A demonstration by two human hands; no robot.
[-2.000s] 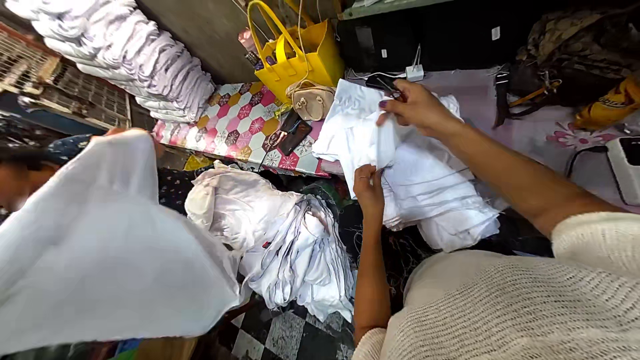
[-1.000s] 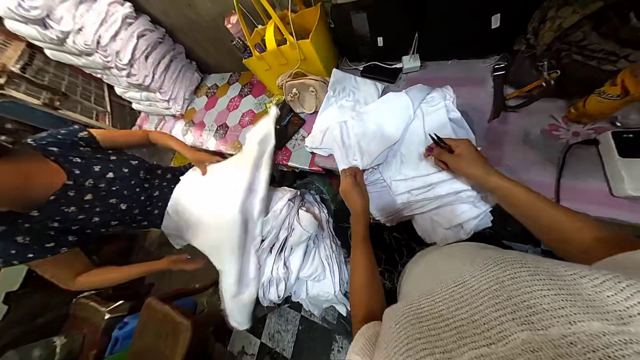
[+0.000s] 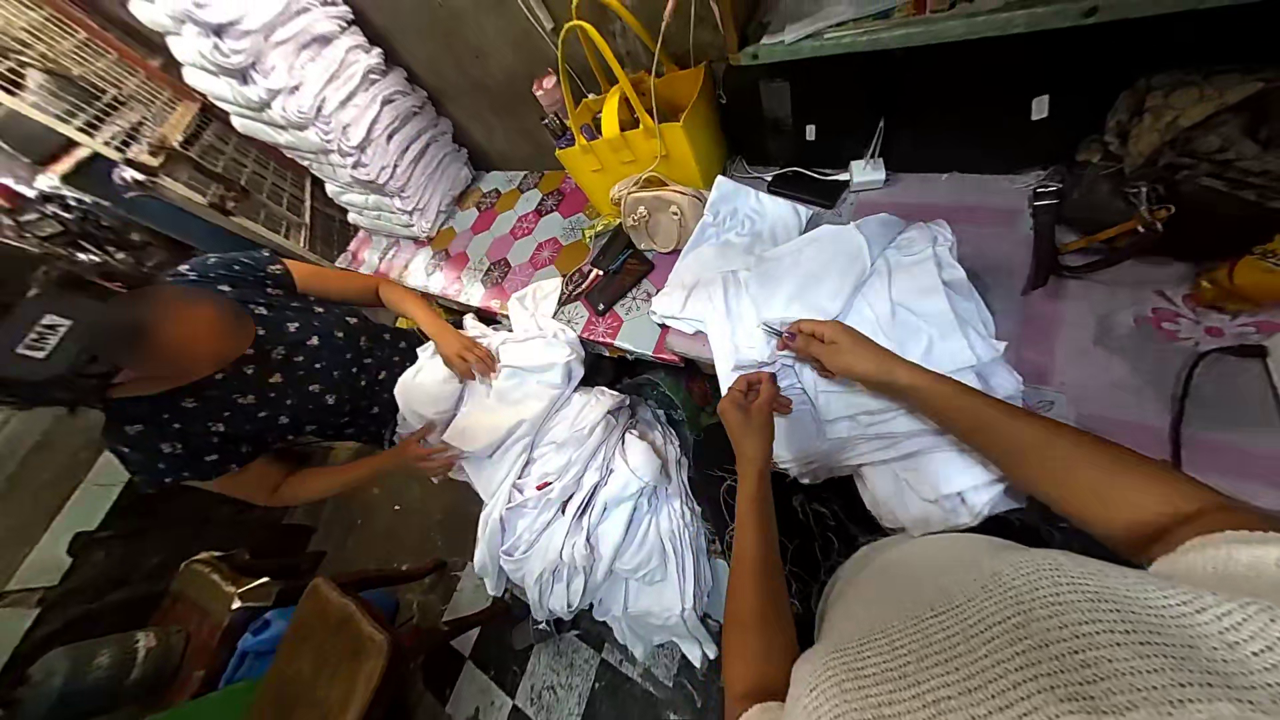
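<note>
White cloth garments (image 3: pixel 880 290) lie heaped on the table in front of me. My left hand (image 3: pixel 755 400) pinches a bit of the white fabric at the near left part of this heap. Just right of it, my right hand (image 3: pixel 825 350) holds a small metal tool (image 3: pixel 772 330), perhaps thread snips, with its tip over the cloth. The two hands are close together but apart. To the left hangs a second thick pile of white garments (image 3: pixel 600 500), its lower end above the checkered floor.
A co-worker (image 3: pixel 300 350) at the left has both hands on white cloth. A yellow bag (image 3: pixel 650 140), a beige purse (image 3: pixel 660 215) and phones (image 3: pixel 618 282) lie beyond. White garments are stacked tall (image 3: pixel 330 110) at the back left. A wooden chair (image 3: pixel 325 650) stands lower left.
The co-worker has lowered the raised white cloth onto the left pile. My right hand has moved from the right of the heap back toward my left hand, tool still in it.
</note>
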